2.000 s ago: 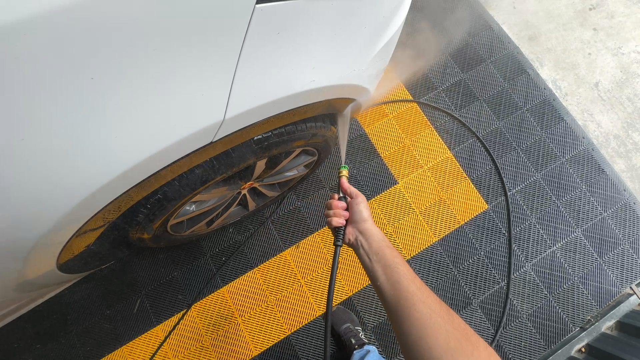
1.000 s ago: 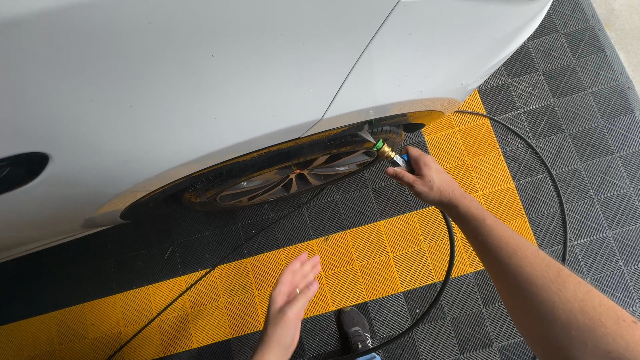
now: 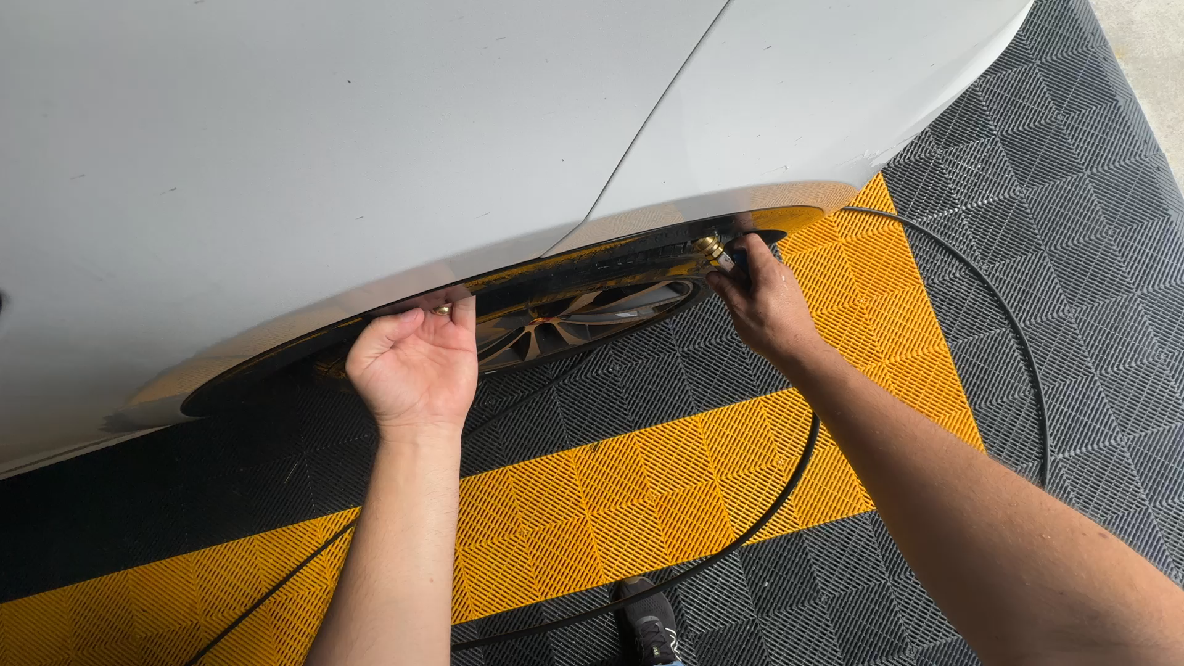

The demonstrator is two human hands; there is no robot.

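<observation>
My right hand (image 3: 763, 296) grips a spray gun with a brass nozzle fitting (image 3: 712, 248), held at the front of the wheel arch over the tyre. No spray shows. My left hand (image 3: 416, 365) is palm up at the lip of the wheel arch (image 3: 518, 268), its fingertips reaching under the edge and partly hidden. A ring is on one finger. It holds nothing that I can see. Between and beyond the hands lies the alloy wheel (image 3: 546, 324), shaded by the white car body (image 3: 370, 139).
Yellow floor tiles (image 3: 638, 499) and black floor tiles (image 3: 925, 573) lie under the car. A black hose (image 3: 777, 504) loops from my right hand past my shoe (image 3: 647, 620); another stretch of hose (image 3: 1022, 342) curves at the right. Concrete (image 3: 1147, 55) borders the tiles.
The spray seen two seconds ago has stopped. My left hand, lower and off the car one second ago, has moved up to the wheel arch. The view has shifted.
</observation>
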